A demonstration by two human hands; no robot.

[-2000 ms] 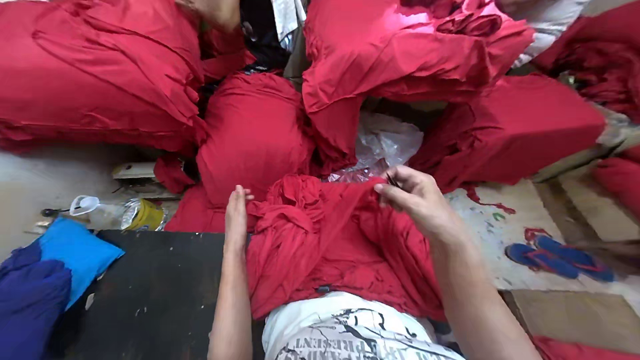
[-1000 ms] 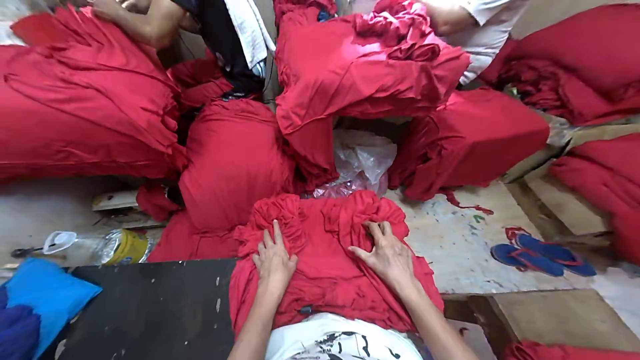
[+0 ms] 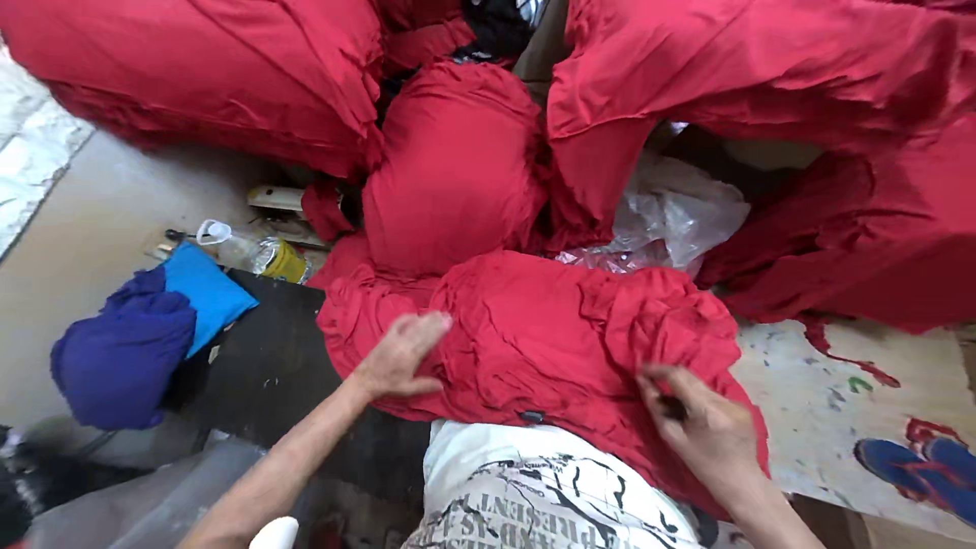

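Red fabric (image 3: 526,320), gathered and wrinkled, lies across my lap over a white printed shirt (image 3: 549,488). My left hand (image 3: 404,358) is over the fabric's left part, fingers apart and nothing in it. Over the right part, my right hand (image 3: 698,419) has its fingers curled around a small dark object (image 3: 672,407), whose kind I cannot tell. A small dark piece (image 3: 531,417) sits on the fabric's near edge between the hands.
Large red fabric bundles (image 3: 454,175) stand ahead, beside a clear plastic bag (image 3: 679,213). At left are a black board (image 3: 274,343), a blue cushion-like item (image 3: 206,293), purple cloth (image 3: 126,351) and a plastic bottle (image 3: 278,259). Blue flip-flops (image 3: 923,469) lie at right.
My hands, spread flat on the fabric one second ago, have changed pose: the left is raised a little and the right is curled. The view has shifted left.
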